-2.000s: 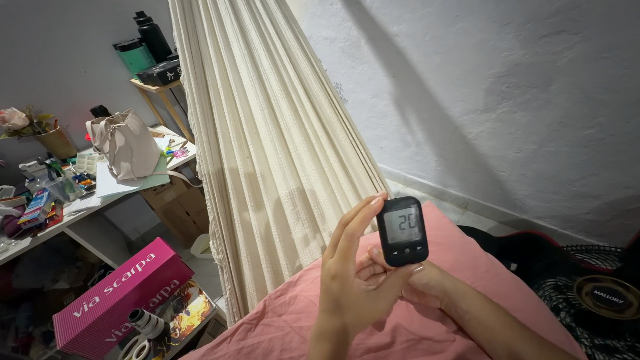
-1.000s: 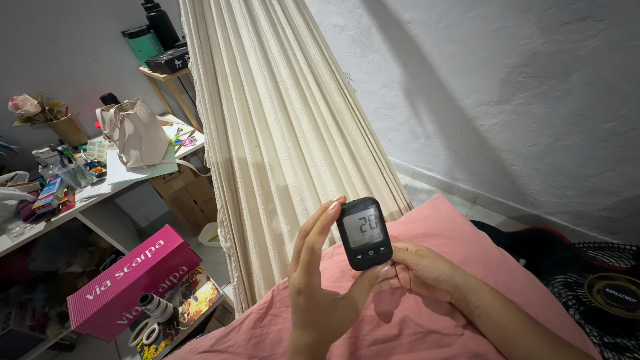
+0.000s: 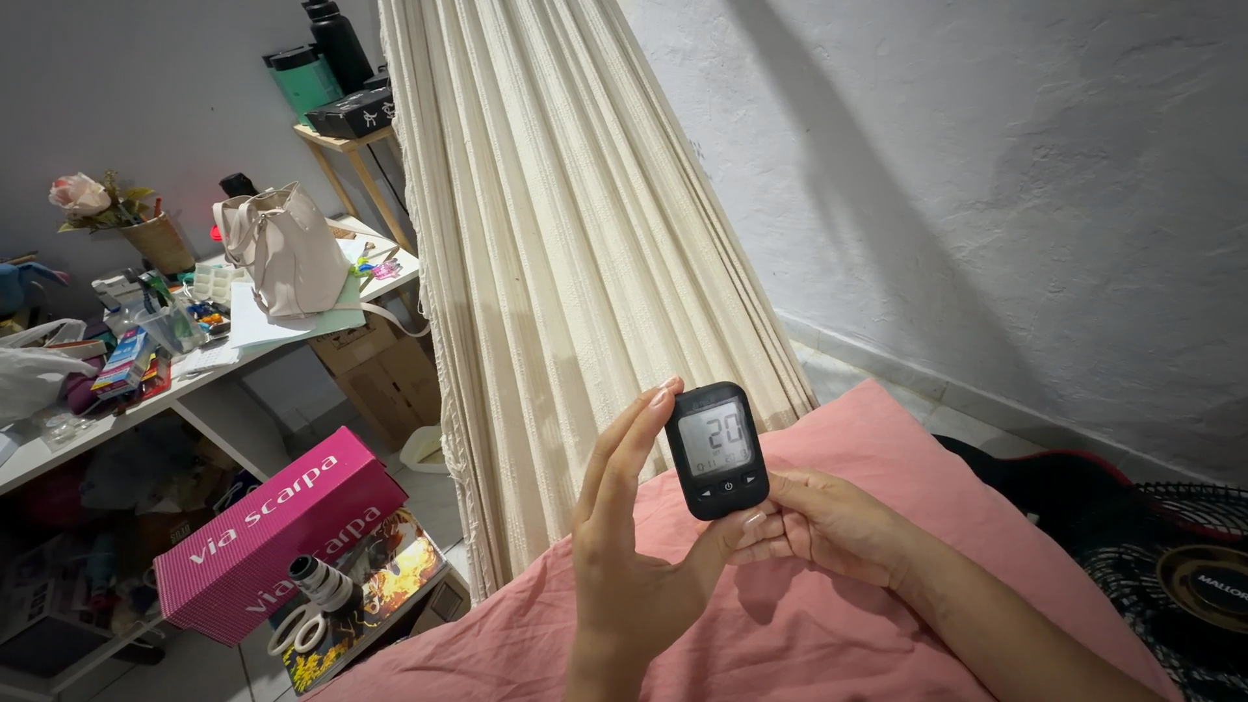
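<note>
A black handheld glucose meter (image 3: pixel 719 450) stands nearly upright, its lit display facing me and three buttons below it. My left hand (image 3: pixel 634 546) grips it between fingertips at the upper left edge and the thumb at the bottom. At the meter's lower right corner, my right hand (image 3: pixel 829 526) has its thumb and curled fingers touching or very near it; whether they hold anything is hidden. Both hands are over a pink pillow or cloth (image 3: pixel 877 458). Behind the meter hangs a cream fabric hammock (image 3: pixel 556 244).
A cluttered white desk (image 3: pixel 205 375) at left bears a beige handbag (image 3: pixel 292 249) and a flower pot (image 3: pixel 161 244). Below it are a magenta box (image 3: pixel 278 526), scissors (image 3: pixel 300 629) and a lensed cylinder (image 3: pixel 322 583). A black fan (image 3: pixel 1170 585) stands at right, near the wall (image 3: pixel 975 175).
The meter, tilted the other way two seconds ago, has turned in my left hand. My right hand's fingers have come out from behind my left hand toward the meter's lower right. The view has shifted somewhat.
</note>
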